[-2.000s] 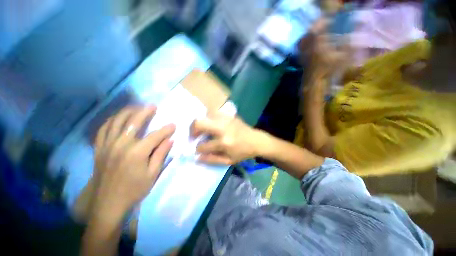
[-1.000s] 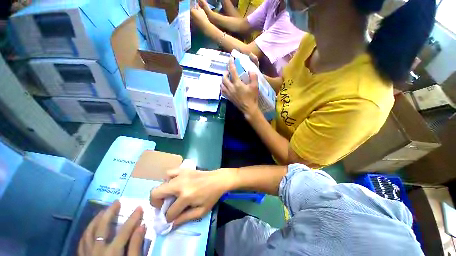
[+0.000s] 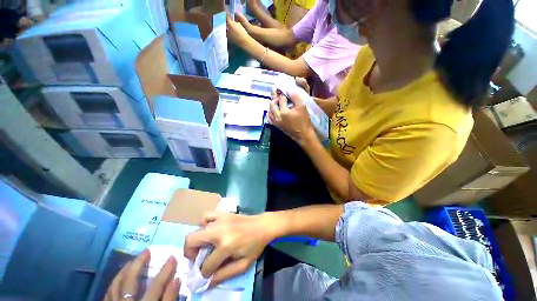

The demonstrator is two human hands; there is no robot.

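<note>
A flat box (image 3: 176, 231), light blue and white with printed text, lies on the green bench at the lower left. Its brown tuck flap (image 3: 191, 204) shows at the far side. My right hand (image 3: 231, 242) pinches a crumpled white cloth (image 3: 200, 271) in its fingers and presses it on the printed card. My left hand (image 3: 143, 281) lies on the card to the left with fingers spread, cut off by the bottom edge; it wears a ring.
Stacked boxes (image 3: 94, 100) stand far left. An open-top box (image 3: 191, 132) stands ahead on the bench (image 3: 238, 176). Opened boxes (image 3: 50, 244) stand at lower left. A person in yellow (image 3: 406, 135) sits at right holding a box. A blue crate (image 3: 471, 229) is on the floor.
Since two seconds ago the view has turned and sharpened, showing more bench ahead. Over the last second everything shifts slightly down and right; the cloth stays in my right hand.
</note>
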